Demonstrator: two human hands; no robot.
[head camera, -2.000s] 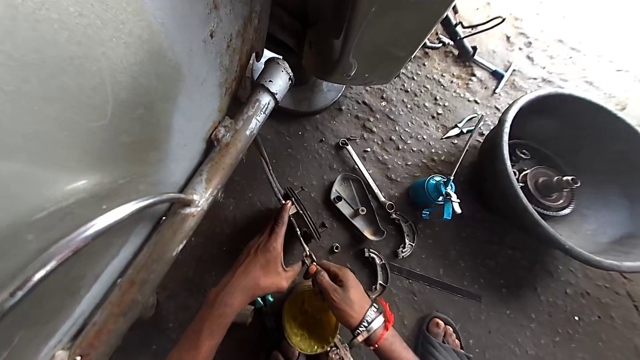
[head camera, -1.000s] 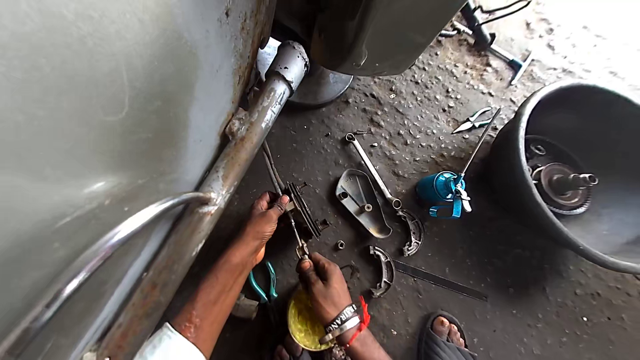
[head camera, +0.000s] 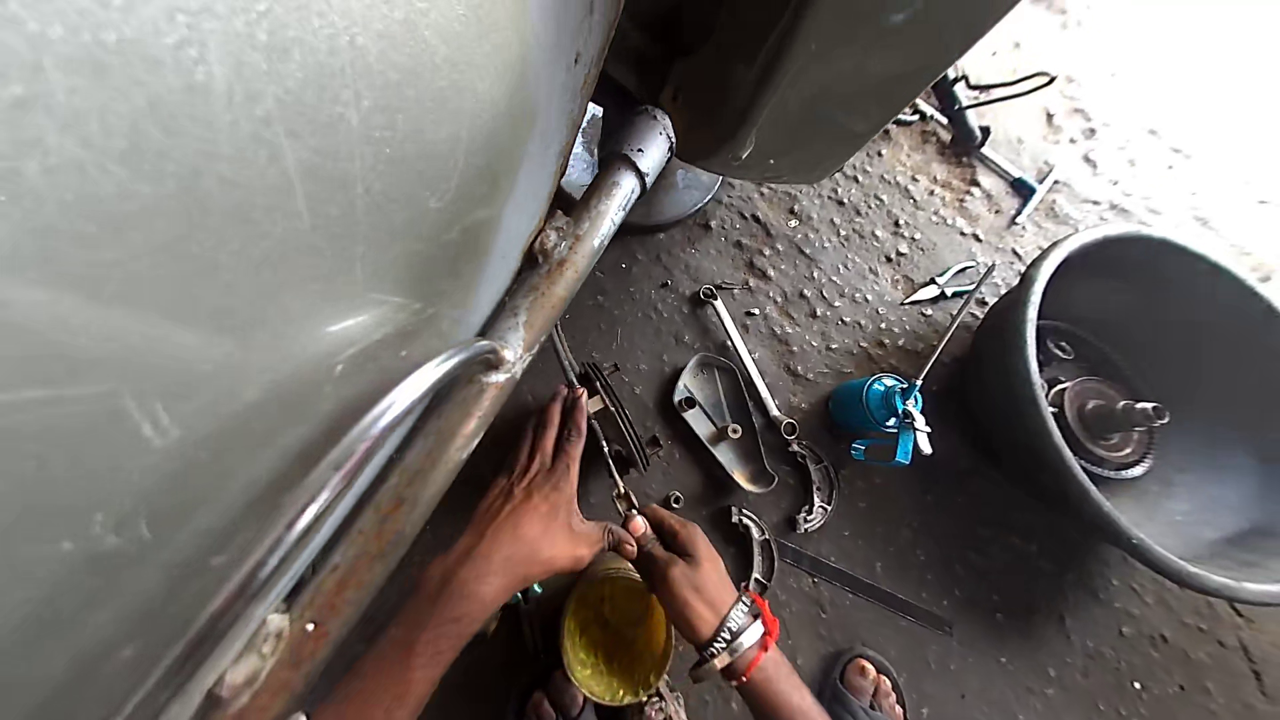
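Note:
My right hand (head camera: 680, 565) pinches the metal end fitting of a control cable (head camera: 608, 452) between thumb and fingers. My left hand (head camera: 545, 500) lies along the cable's other side, fingertips at its outer sleeve beside a round metal brake plate (head camera: 622, 415), thumb reaching to the right hand; whether its fingers grip is unclear. Just below both hands stands an open tub of yellow grease (head camera: 618, 635). A small nut (head camera: 675, 499) lies right of the fitting. Two curved brake shoes (head camera: 818, 487) lie on the floor to the right, near a metal cover (head camera: 722, 420) and a ring spanner (head camera: 748, 360).
A rusty vehicle tube (head camera: 450, 440) and a grey body panel (head camera: 250, 200) fill the left. To the right are a blue oil can (head camera: 880, 405), pliers (head camera: 940, 285), a flat metal strip (head camera: 865, 587) and a black basin (head camera: 1000, 440) holding a geared hub (head camera: 1105, 425). A foot pump (head camera: 975, 140) lies farther back.
The left hand, closed near the cable's sleeve one second ago, now has its fingers extended and its thumb by the right hand. The right hand stays at the cable's end.

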